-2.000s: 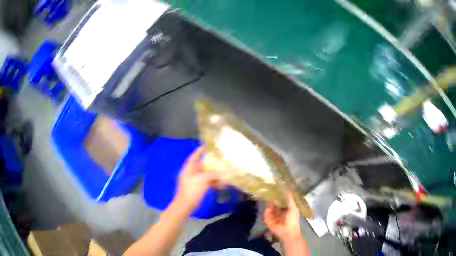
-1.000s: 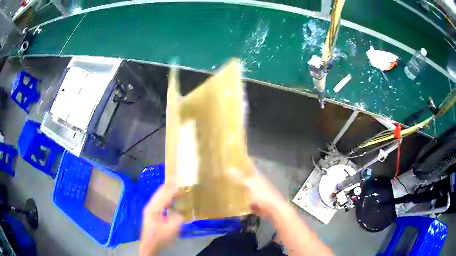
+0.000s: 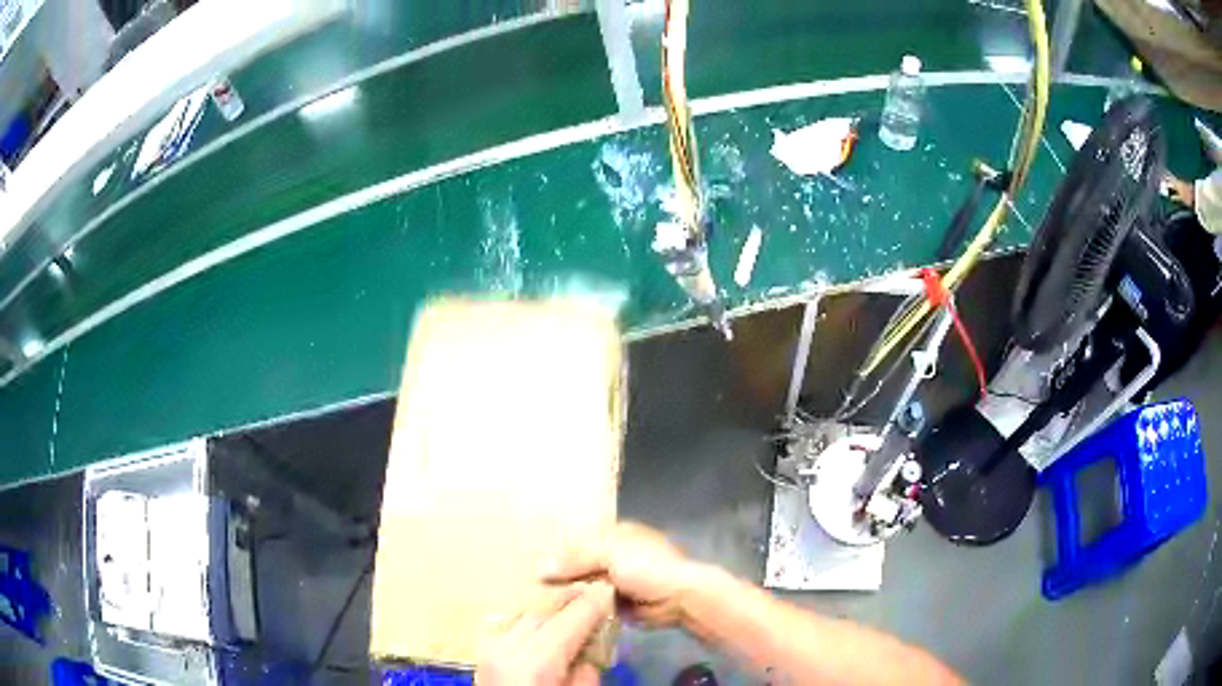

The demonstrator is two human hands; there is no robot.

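A flat brown cardboard sheet [image 3: 503,456] is held up in front of me, its far end overlapping the front edge of the green workbench [image 3: 322,288]. My right hand [image 3: 650,579] grips its lower right edge. My left hand [image 3: 550,641] is just beside it at the lower right corner, fingers on the cardboard, partly cut off by the bottom of the picture. The two hands are close together. The face towards me looks plain, with a pale bright area.
A dispensing nozzle [image 3: 693,268] hangs at the bench edge. A white-lidded tank [image 3: 851,489] stands on a plate at right, beside a black fan [image 3: 1092,221] and blue stool [image 3: 1126,489]. A bottle [image 3: 902,105] and white-smeared rag [image 3: 811,145] lie farther back. Another person's hand [image 3: 1179,190] shows at far right.
The cardboard was open in a folded shape and now looks flat. My hands were apart on its two sides and are now together at its lower right. The view has turned right.
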